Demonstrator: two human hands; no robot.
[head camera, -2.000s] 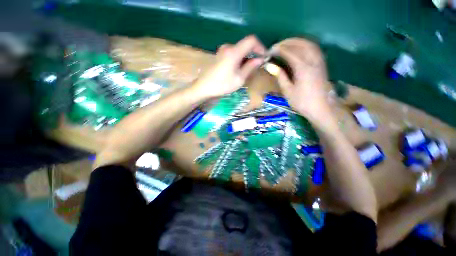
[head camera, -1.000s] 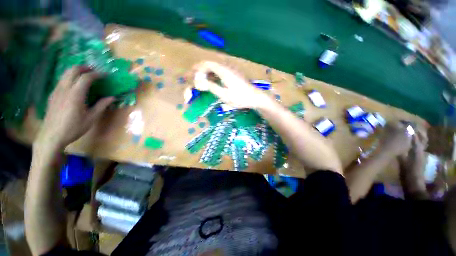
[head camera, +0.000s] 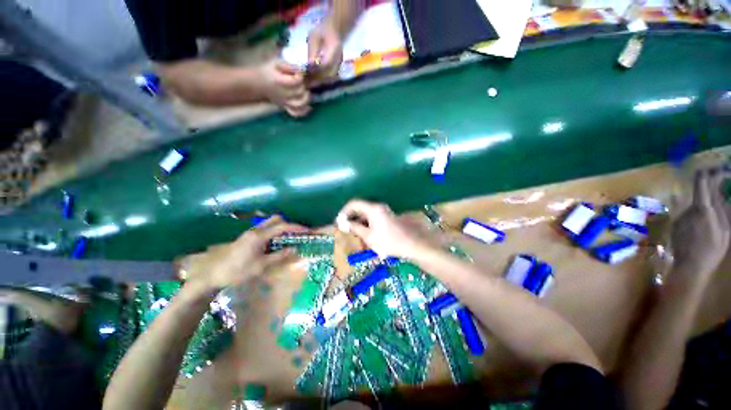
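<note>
My left hand holds a green circuit board strip with silvery parts along it, at the belt-side edge of the cardboard. My right hand is just right of the strip, fingers curled together, with a pale cover on a fingertip; whether it holds something small is unclear. A blue battery lies below my right hand on the fanned pile of green panel strips. A bit of blue shows behind my left fingers.
A green conveyor belt crosses beyond the cardboard, carrying batteries with wires. More labelled batteries lie at right, beside another person's hand. Across the belt, another person's hands work. A second green board pile is at left.
My left hand has moved from the left board pile toward my right hand and now has a strip in it. The view has shifted to show more beyond the belt.
</note>
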